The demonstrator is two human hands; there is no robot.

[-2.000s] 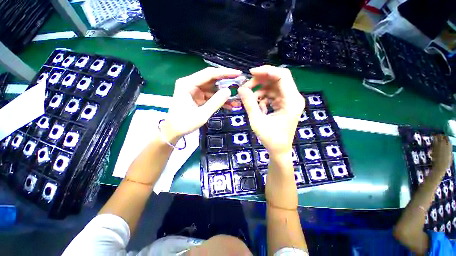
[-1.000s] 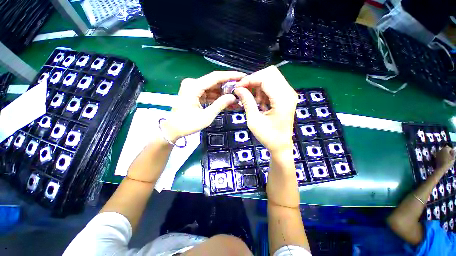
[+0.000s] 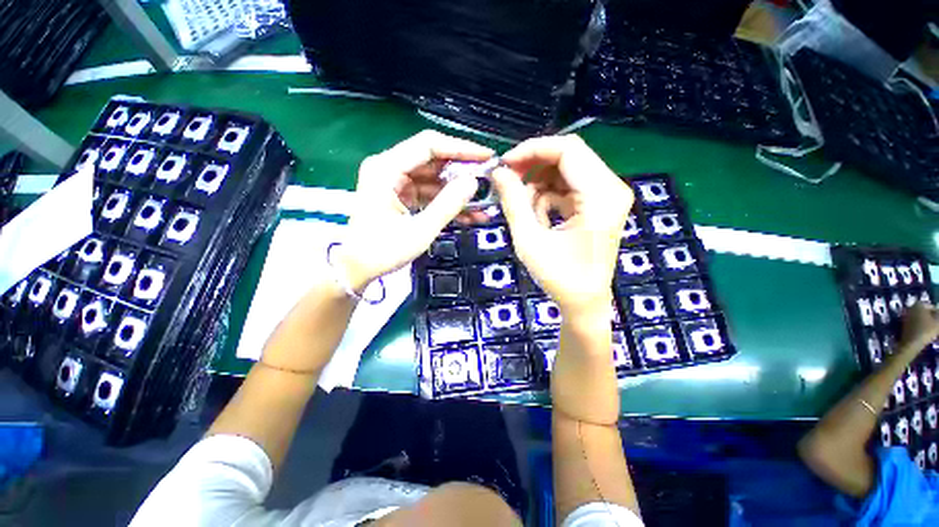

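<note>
My left hand point(image 3: 407, 211) and my right hand point(image 3: 561, 216) are bare and meet above the far part of the black tray point(image 3: 523, 366). Both pinch a small silver module point(image 3: 482, 189) with a dark round centre between thumbs and fingers. My fingers partly hide it, and I cannot tell whether a film piece is on it. The tray holds silver modules in many pockets; several pockets at its left side are empty. White sheets point(image 3: 299, 288) lie left of the tray, partly under my left wrist.
A thick stack of filled trays point(image 3: 196, 247) stands at left with a white paper point(image 3: 51, 229) on it. Dark tray stacks point(image 3: 443, 62) stand at the far side, with pale strapping point(image 3: 798, 154) at far right. At right, a co-worker's arm point(image 3: 860, 422) reaches over another filled tray point(image 3: 875, 262).
The module has turned at my fingertips, and its dark centre shows more than a second ago. The co-worker's hand has moved slightly over the right tray.
</note>
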